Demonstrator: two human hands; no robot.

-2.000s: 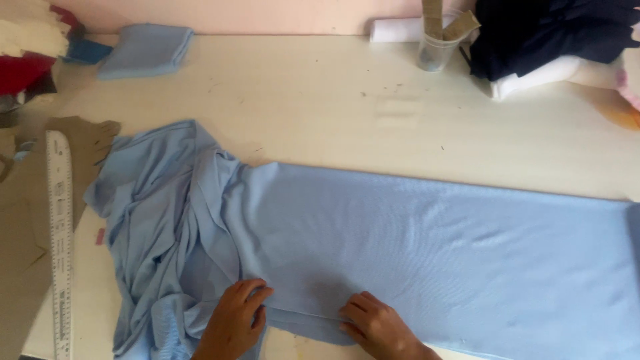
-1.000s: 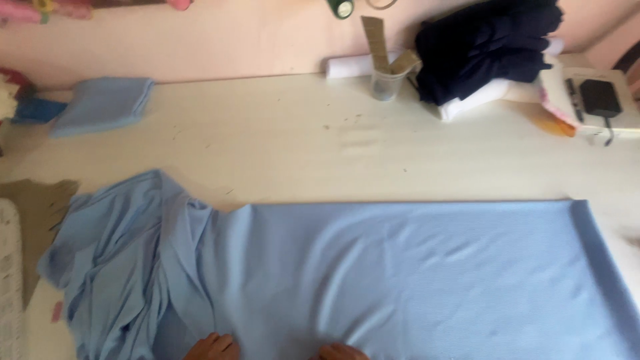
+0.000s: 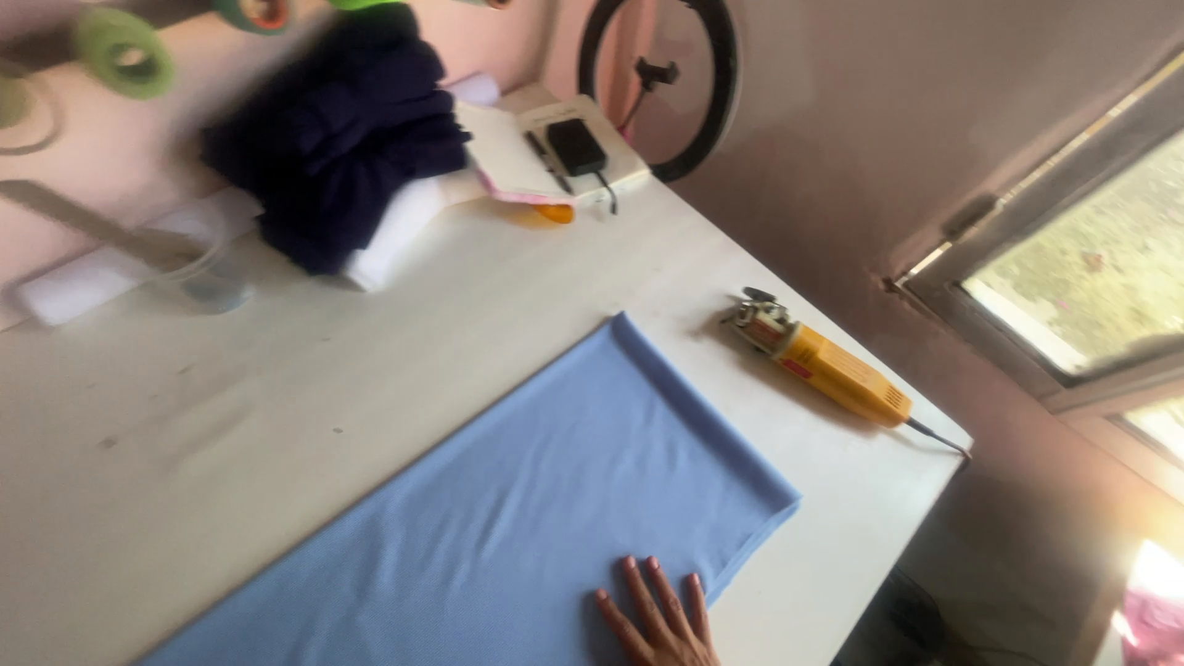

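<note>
My right hand (image 3: 659, 615) lies flat near the folded end of a light blue fabric (image 3: 518, 499), palm down with its fingers spread. The fabric is in flat layers with soft wrinkles. Its straight long edge runs diagonally across the white table, and a narrow raised fold lies along its right end. Beyond that end, a yellow handheld electric cutter (image 3: 837, 375) rests on its side, with its metal head toward the upper left and a cord at its other end. My left hand is out of view.
Dark navy fabric (image 3: 342, 139) is heaped by the wall over white rolls. A plastic cup (image 3: 217, 277) holds a cardboard strip. An open notebook (image 3: 513, 153) bears a pen and a black adapter (image 3: 575, 146). The table edge (image 3: 786, 287) runs along the right, near a wheel (image 3: 731, 83).
The view has swung to the right, bringing the cutter into sight. Both hands were at the fabric's near side before; now one lies spread near its right end.
</note>
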